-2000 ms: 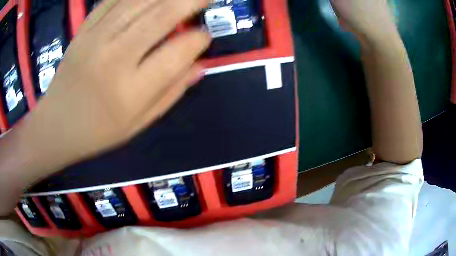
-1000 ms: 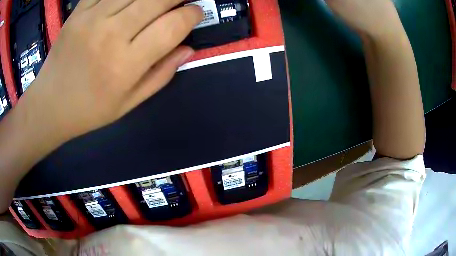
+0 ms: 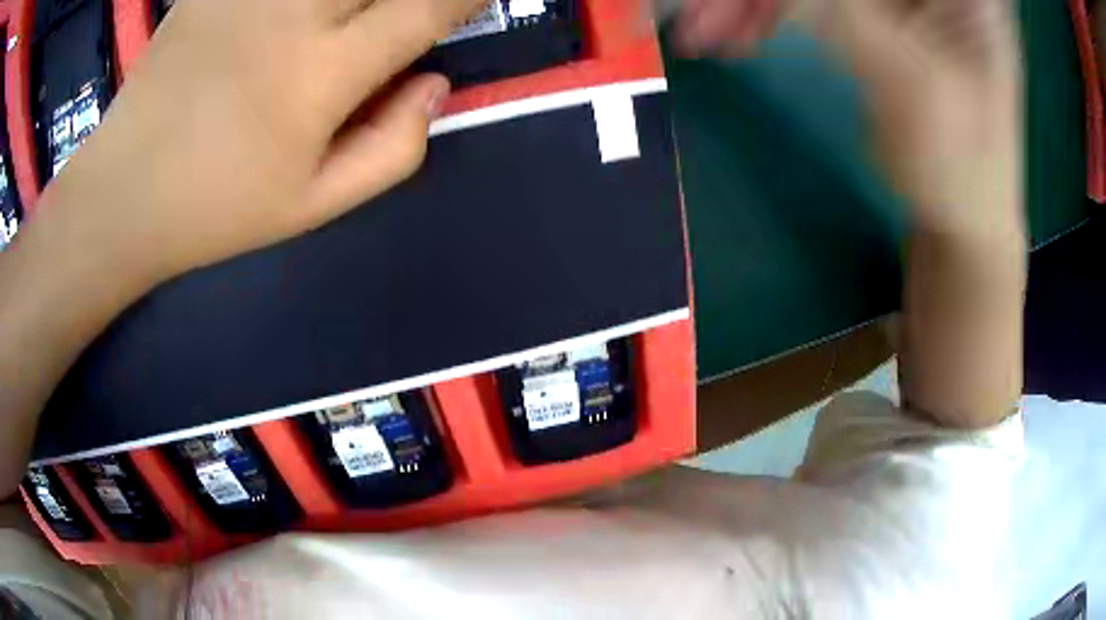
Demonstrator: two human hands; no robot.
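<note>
A red foam tray (image 3: 665,400) holds open-backed black phones in two rows. A wide black strip with white edges (image 3: 400,291) lies across the tray between the rows, with a small white sticker (image 3: 615,126) near its right end. My left hand (image 3: 267,121) reaches over the strip to an upper-row phone (image 3: 522,46); its fingertips are cut off by the top edge, so its grip cannot be told. My right hand (image 3: 837,36) is blurred at the top, right of the tray; whether it holds anything cannot be told.
A dark green mat (image 3: 776,267) lies right of the tray. Another red tray edge (image 3: 1088,97) shows at the far right. The near tray overhangs the brown bench edge (image 3: 801,388) toward my pale smock. Several phones (image 3: 566,406) sit in the lower row.
My right hand has come into view from the top and moved left toward the tray. The tray and strip have shifted slightly left and up in view. My left hand stays over the upper phone.
</note>
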